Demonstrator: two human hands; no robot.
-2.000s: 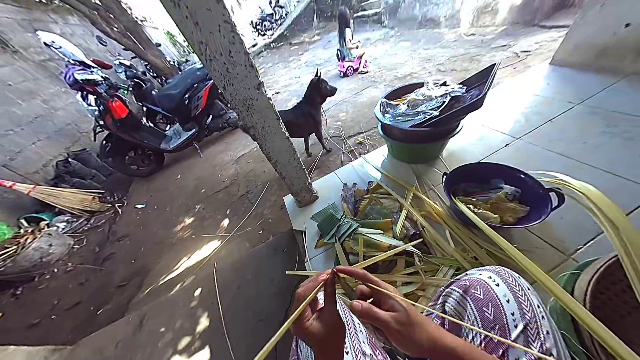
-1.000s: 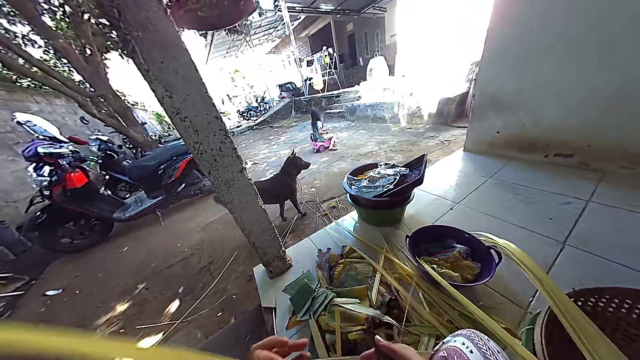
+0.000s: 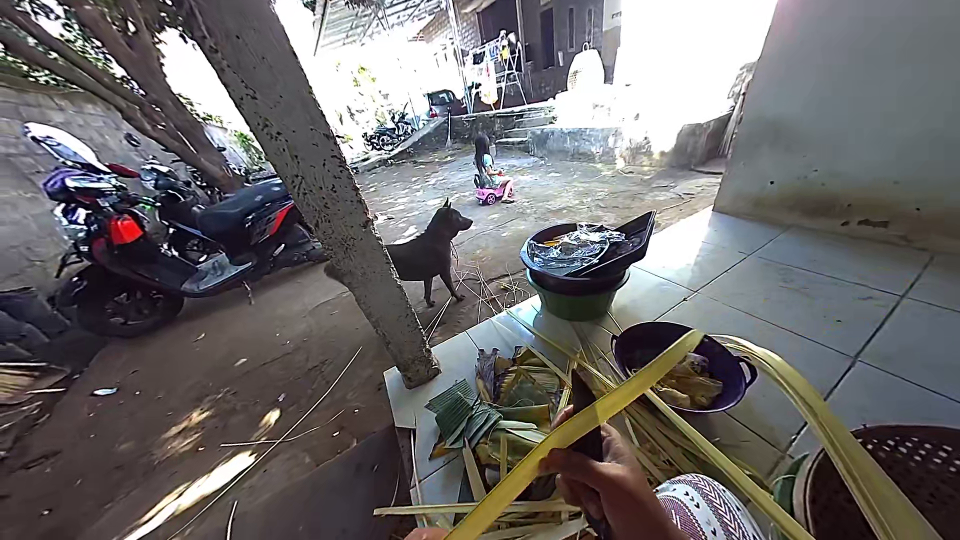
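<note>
My right hand [image 3: 600, 476], low in the middle of the head view, grips a dark-bladed knife [image 3: 585, 409] held upright. A long yellow-green palm leaf strip [image 3: 555, 446] slants in front of the knife and fingers. Of my left hand [image 3: 427, 533] only a sliver shows at the bottom edge, by the strip's lower end; its grip is hidden. Beyond the hands lie a pile of leaf strips [image 3: 660, 442] and folded green leaf pieces [image 3: 461, 412]. Another broad palm strip [image 3: 832, 442] arches at the right.
A dark two-handled basin [image 3: 731, 397] holds leaf scraps. Behind it are stacked tubs [image 3: 577, 304] with clear plastic. A woven basket [image 3: 810, 480] stands at lower right. A concrete post [image 3: 330, 195] rises at the porch edge. Beyond are a black dog [image 3: 424, 255], motor scooters [image 3: 202, 262] and a person on a pink ride-on toy [image 3: 491, 195].
My right hand now holds a knife upright; two seconds ago both hands were together over a thin strip. A broad strip now crosses before the right hand. The view has tilted up.
</note>
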